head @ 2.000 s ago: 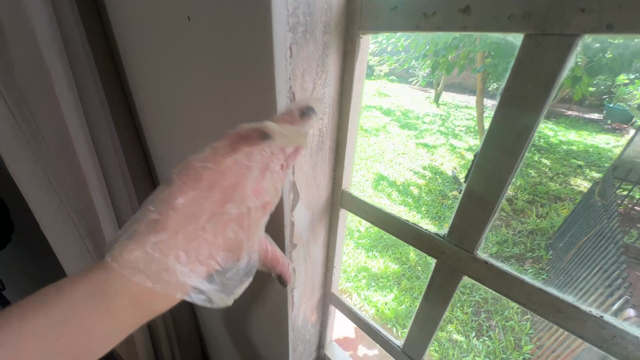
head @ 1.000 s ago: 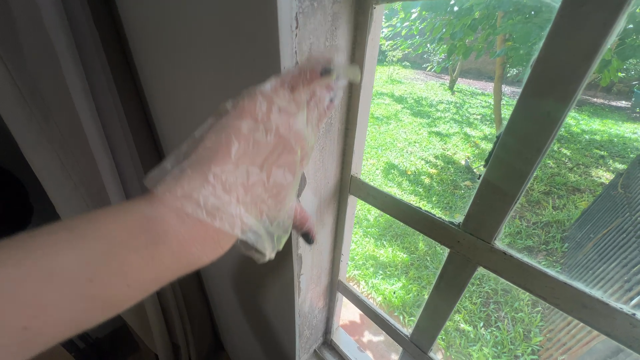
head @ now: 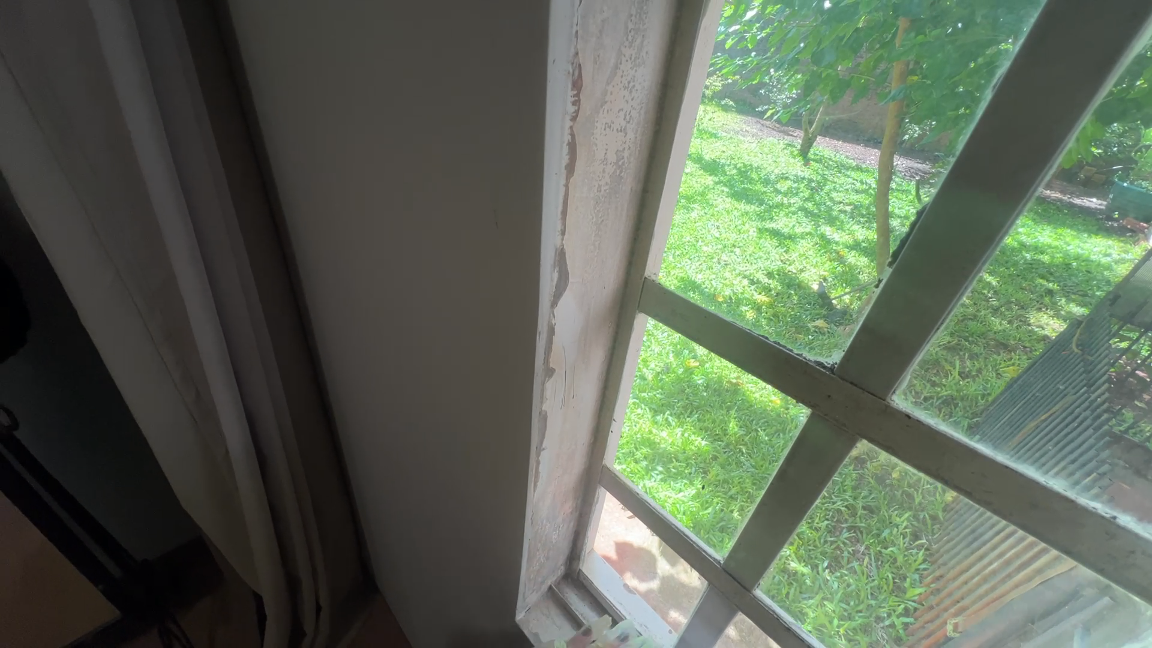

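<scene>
At the bottom edge, by the lower corner of the window, a small sliver of crinkled clear plastic glove shows; it looks like the tip of my left hand [head: 601,635]. Most of that hand is out of frame, and what it holds cannot be seen. Just above it lies the window sill [head: 576,601]. The plastered window reveal [head: 585,315] rises from there, with flaking paint and a ragged chipped line along its inner edge. Beside it stands the metal window frame [head: 864,396] with glass panes. My right hand is not in view.
A smooth wall [head: 405,270] adjoins the reveal. Farther left hangs a long pale curtain [head: 207,360], with a dark stand-like object [head: 67,513] at the lower left. Through the glass are grass [head: 765,225], trees and a corrugated sheet [head: 1053,405].
My gloved left hand, earlier raised against the upper part of the reveal, has moved down and almost out of view, uncovering the flaking surface.
</scene>
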